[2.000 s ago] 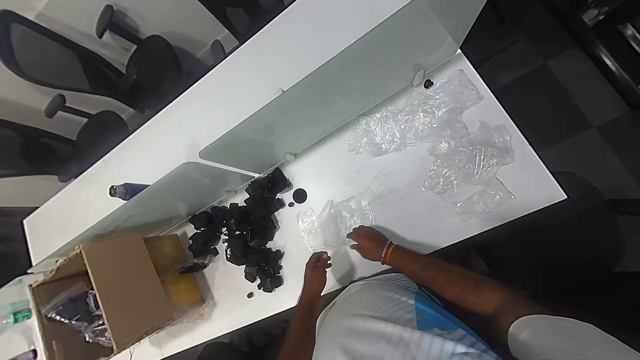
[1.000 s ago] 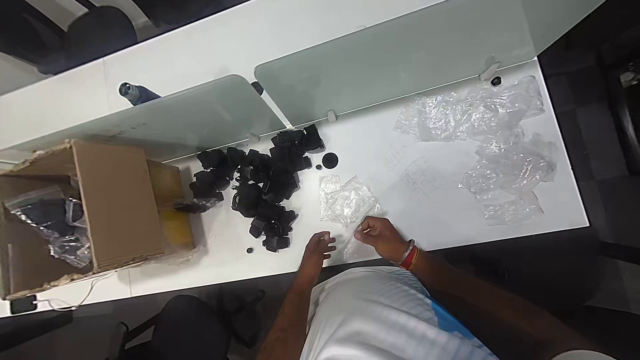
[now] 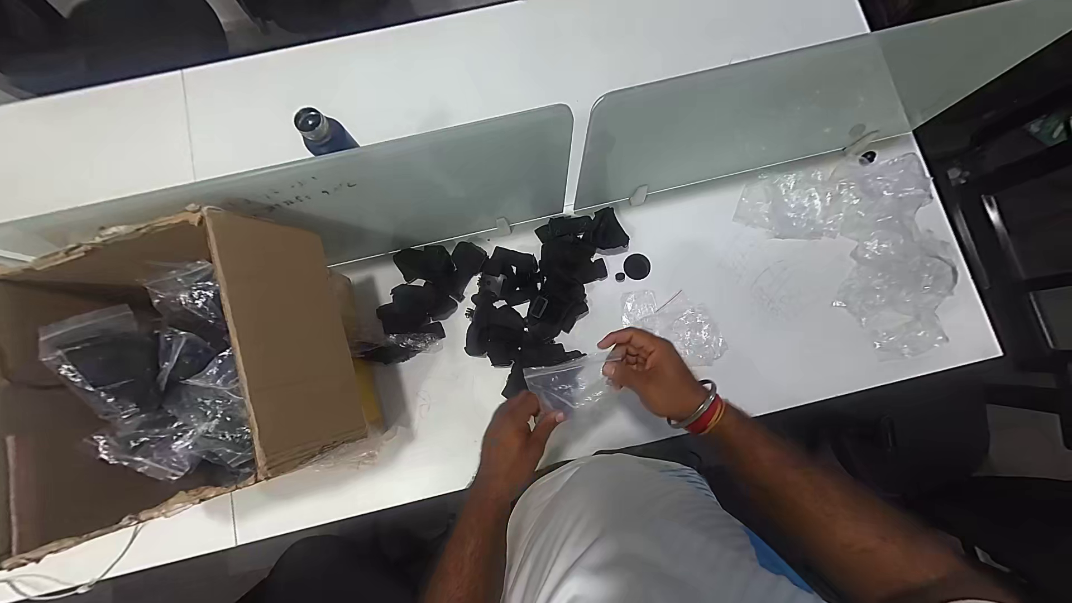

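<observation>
My left hand (image 3: 515, 440) pinches the lower left of a clear zip-seal plastic bag (image 3: 574, 385), near the table's front edge. At the bag's upper right, the fingers of my right hand (image 3: 649, 368) hold its rim. The bag looks flat; whether anything lies in it I cannot tell. Just beyond it lies a pile of black items (image 3: 523, 297), too dark to name. More clear plastic bags (image 3: 691, 327) lie flat behind my right hand. A black disc (image 3: 636, 266) and a smaller black round piece (image 3: 620, 276) rest right of the pile.
An open cardboard box (image 3: 293, 343) with bagged dark items (image 3: 109, 360) stands at the left. Crumpled clear bags (image 3: 900, 276) cover part of the table's right end. Frosted glass dividers (image 3: 452, 184) run along the back, with a blue bottle (image 3: 327, 134) behind. A cable (image 3: 117, 557) lies front left.
The clear bag is now raised and stretched between both hands, in front of the black pile; a second ago the hands were close together right of it. The view has shifted toward the left.
</observation>
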